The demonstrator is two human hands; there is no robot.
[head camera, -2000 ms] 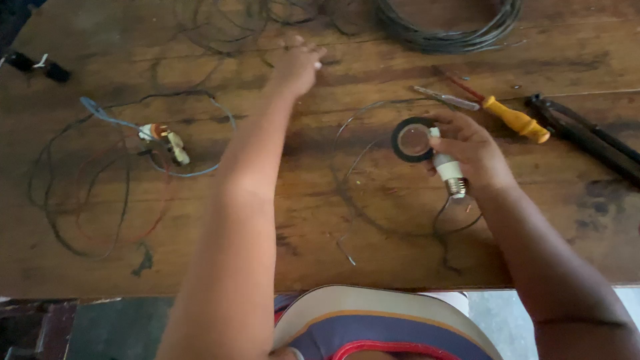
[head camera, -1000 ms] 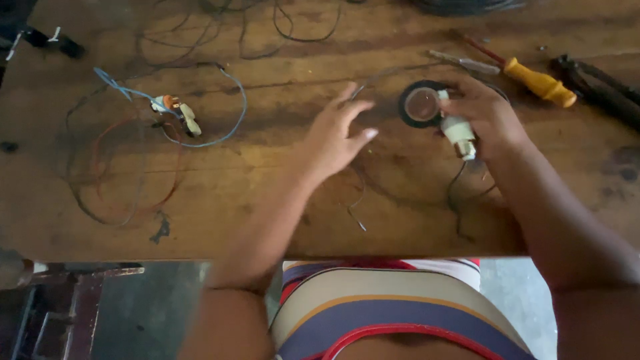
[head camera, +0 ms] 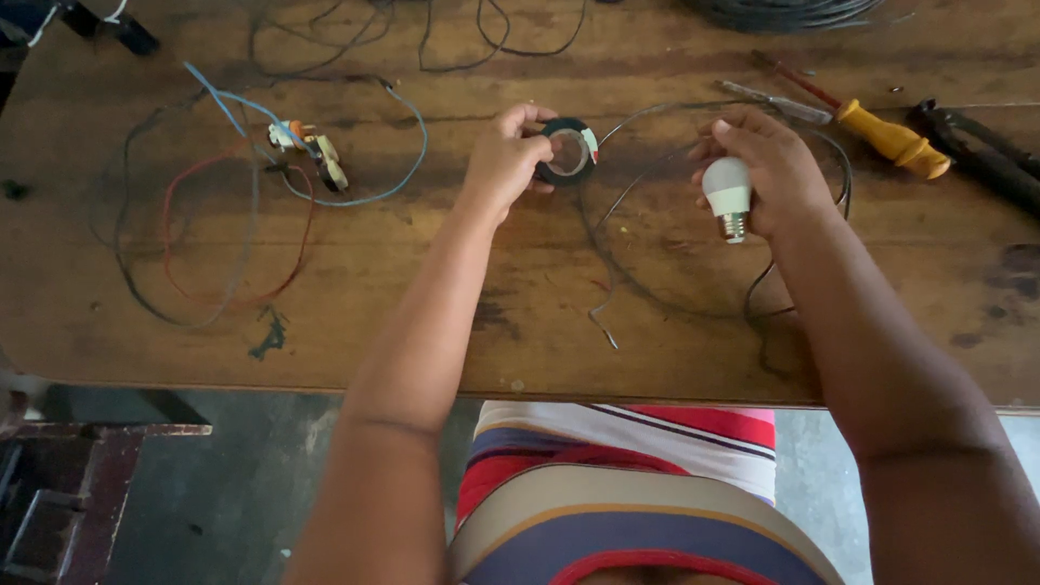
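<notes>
My left hand (head camera: pixel 516 158) grips a roll of black electrical tape (head camera: pixel 582 175) between thumb and fingers above the middle of the table. To the right of it, my right hand (head camera: pixel 768 166) holds a white light bulb (head camera: pixel 727 188) with its metal screw base (head camera: pixel 734 227) pointing down. Thin dark wire (head camera: pixel 617 260) loops on the wood between and beneath the hands, one end bare near the front. At the left lie a blue wire (head camera: pixel 425 134), a red wire (head camera: pixel 168 231) and small white and orange electrical fittings (head camera: pixel 284 136).
A yellow-handled screwdriver (head camera: pixel 890 142), a clear tester screwdriver (head camera: pixel 784 104) and dark-handled pliers (head camera: pixel 975 150) lie at the right. A coil of dark cable (head camera: pixel 784 12) is at the back, with loose black wire (head camera: pixel 536 53) left of it. The table's front edge (head camera: pixel 569 400) runs before me.
The tape roll was in my right hand with the bulb; my left hand now has it. My left hand came from farther back, where it was empty. The bulb remains in my right hand.
</notes>
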